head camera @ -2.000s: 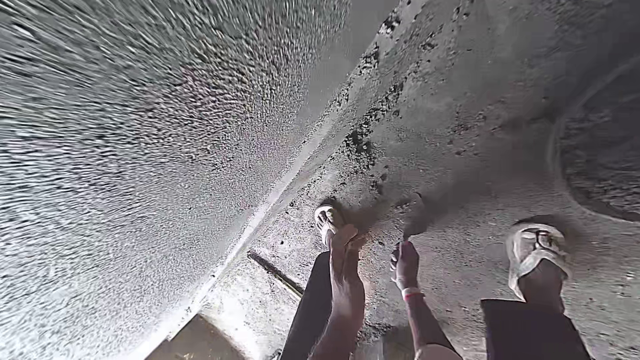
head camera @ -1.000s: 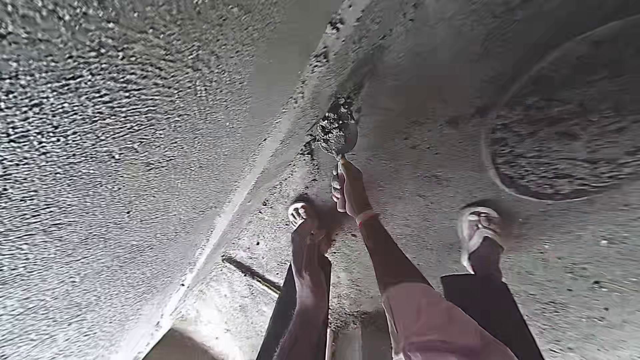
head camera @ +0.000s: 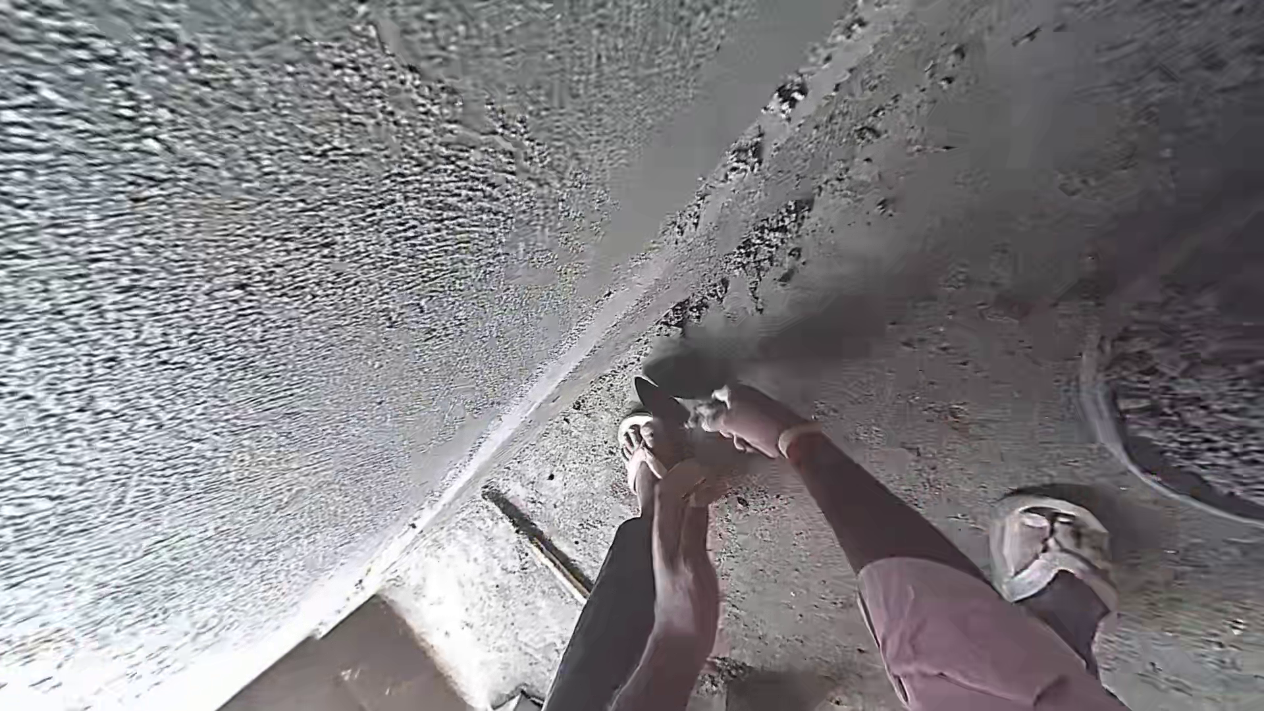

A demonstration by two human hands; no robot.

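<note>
My right hand (head camera: 746, 420) grips the handle of a trowel, whose dark blade (head camera: 657, 400) points left, just above my left foot. My left hand (head camera: 681, 479) hangs low near that foot, its fingers blurred against the foot, and nothing can be made out in it. Up and to the right of the blade, dark crumbs of mortar (head camera: 775, 232) lie along the base of a rough textured wall (head camera: 296, 247).
A round pan (head camera: 1096, 395) of grainy dark material stands at the right edge. My sandalled right foot (head camera: 1052, 543) is at the lower right. A dark stick-like tool (head camera: 538, 543) lies near the wall, and a brown board (head camera: 351, 667) is at the bottom left.
One second ago the trowel carried a heap of mortar farther up; now my right hand has drawn back toward my left foot and the blade shows no heap.
</note>
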